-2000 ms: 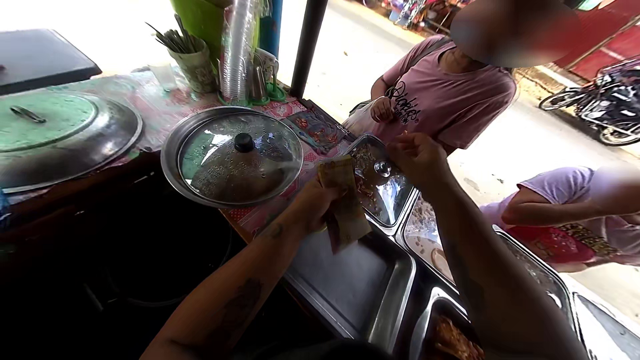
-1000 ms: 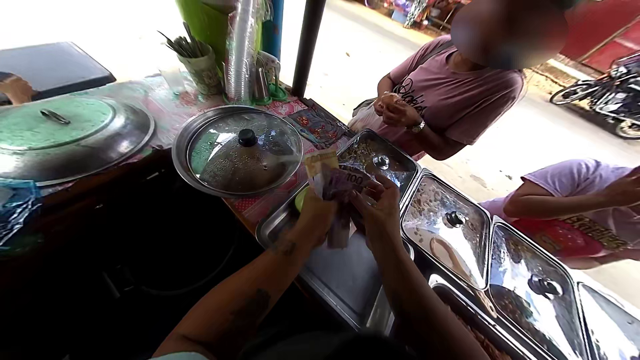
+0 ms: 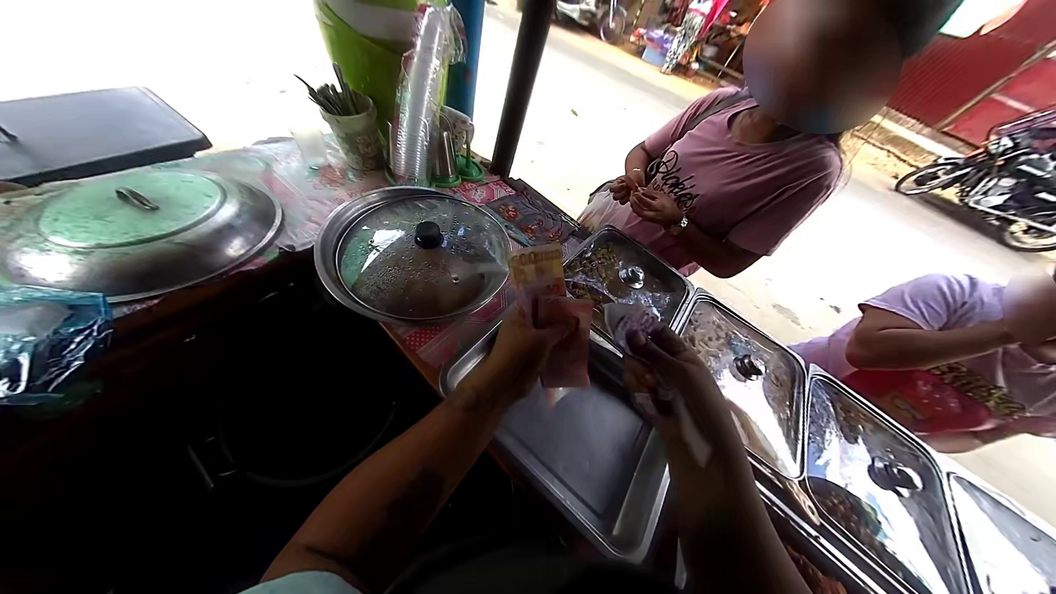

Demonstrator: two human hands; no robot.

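Observation:
Both my hands are raised over a bare metal tray (image 3: 569,445). My left hand (image 3: 528,342) grips several banknotes; a yellowish banknote (image 3: 536,268) stands up from the fingers and a reddish banknote (image 3: 569,355) hangs at their right side. Just to the right, my right hand (image 3: 664,359) pinches a crumpled purplish banknote (image 3: 634,322), with pale paper showing below the fingers. Left of the hands sits a round metal pan with a glass lid (image 3: 412,264) and a black knob. A rectangular food tray with a clear lid (image 3: 623,276) lies just beyond them.
More lidded food trays (image 3: 742,371) run to the lower right. A large metal lid (image 3: 140,227), a cup of utensils (image 3: 355,132) and stacked plastic cups (image 3: 421,107) stand on the counter. Beyond it are a person in a pink shirt (image 3: 742,165) and a person in a light shirt (image 3: 932,346).
My right hand, raised apart from the left two seconds ago, came to the banknotes and is now slightly apart again with a crumpled note. The pink-shirted person's hands have come together.

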